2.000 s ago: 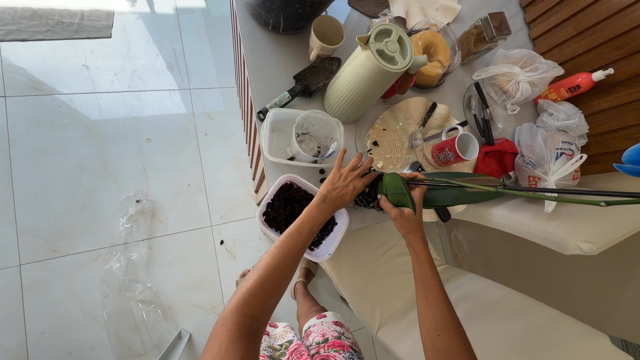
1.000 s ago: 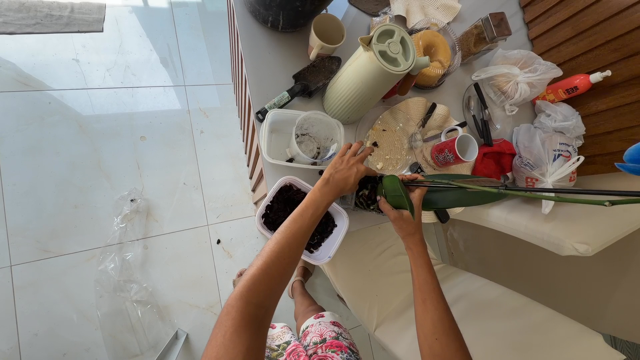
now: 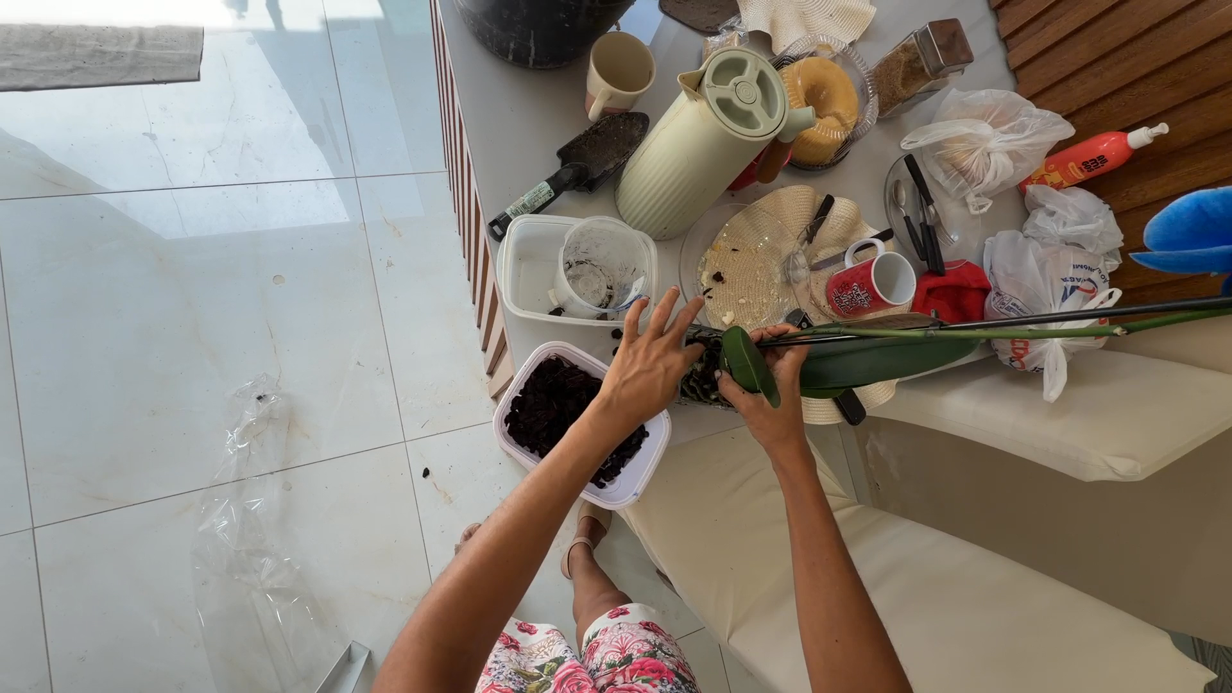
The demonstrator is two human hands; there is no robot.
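An orchid plant lies sideways, its green leaves (image 3: pixel 871 366) and long stem (image 3: pixel 1039 332) reaching right and its dark root mass (image 3: pixel 701 366) toward the left. My right hand (image 3: pixel 775 390) is closed around the base of the leaves and stem. My left hand (image 3: pixel 650 366) touches the near side of the root mass with its fingers spread; no held object shows in it. Below and left of that hand is a white plastic tub of dark bark chips (image 3: pixel 551 409). Behind it, a clear plastic pot (image 3: pixel 604 265) rests in a white rectangular container (image 3: pixel 529 260).
A soiled hand trowel (image 3: pixel 602 149), a pale green thermos jug (image 3: pixel 698 144), a beige mug (image 3: pixel 621 72), a red mug (image 3: pixel 869 281) and a ring cake (image 3: pixel 820 106) stand on the table. Tied plastic bags (image 3: pixel 1049 289) sit at right, cream chairs (image 3: pixel 866 549) in front.
My left hand has shifted slightly with its fingers opening and lifting beside the roots. My right hand keeps its hold on the orchid's base.
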